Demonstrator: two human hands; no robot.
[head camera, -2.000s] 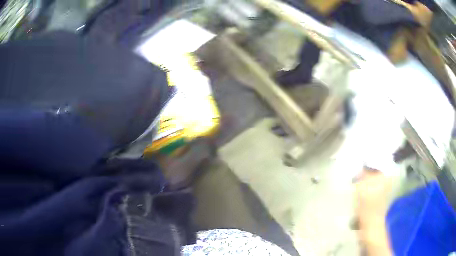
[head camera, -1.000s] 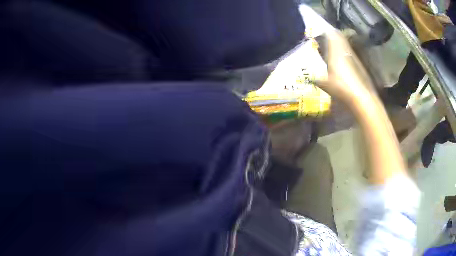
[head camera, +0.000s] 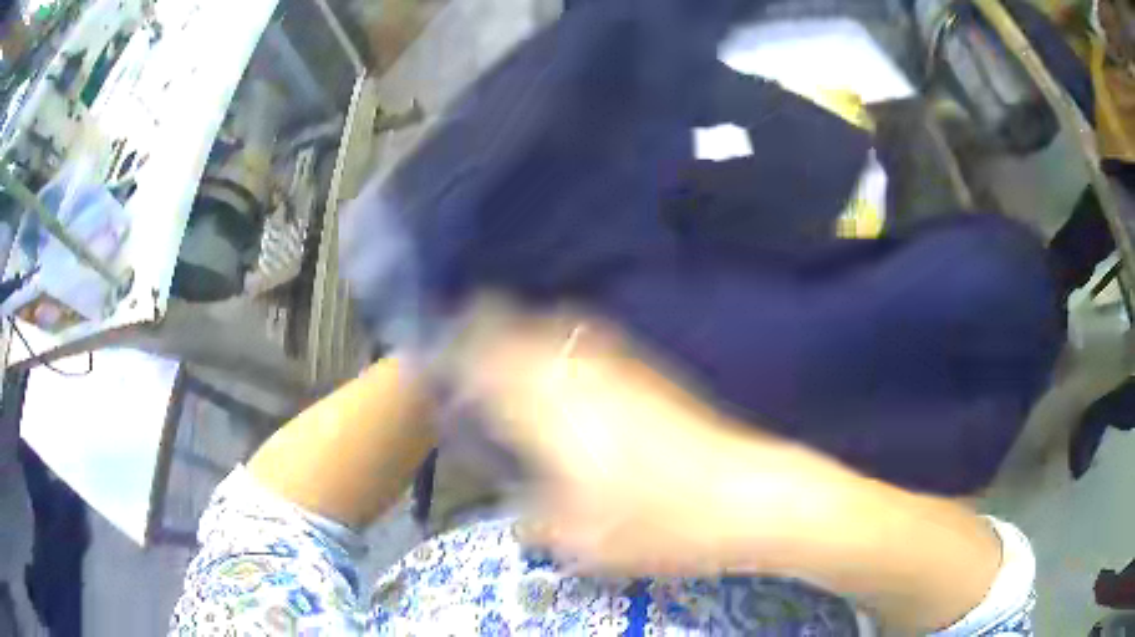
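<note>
A dark navy garment (head camera: 797, 336) fills the upper middle and right, bunched and blurred at its left end. A small white patch (head camera: 723, 142) shows on it near the top. My right hand (head camera: 548, 398) is strongly blurred and lies across the garment's near left part; its fingers are not clear. My left forearm (head camera: 349, 442) reaches up to the garment's left end. My left hand is hidden or lost in blur behind the right hand and cloth. A short pale line shows at the right hand.
A metal-framed table (head camera: 187, 162) with machine parts stands at the left, with a white panel (head camera: 100, 429) below it. A white sheet (head camera: 822, 60) and a yellow-and-white packet (head camera: 864, 205) show beyond the garment. A curved rail (head camera: 1058, 93) runs at the upper right.
The view has swung left. The garment now lies further right and partly covers the yellow packet. My right arm has come from the packet across to the garment's left end. My left forearm has come into view.
</note>
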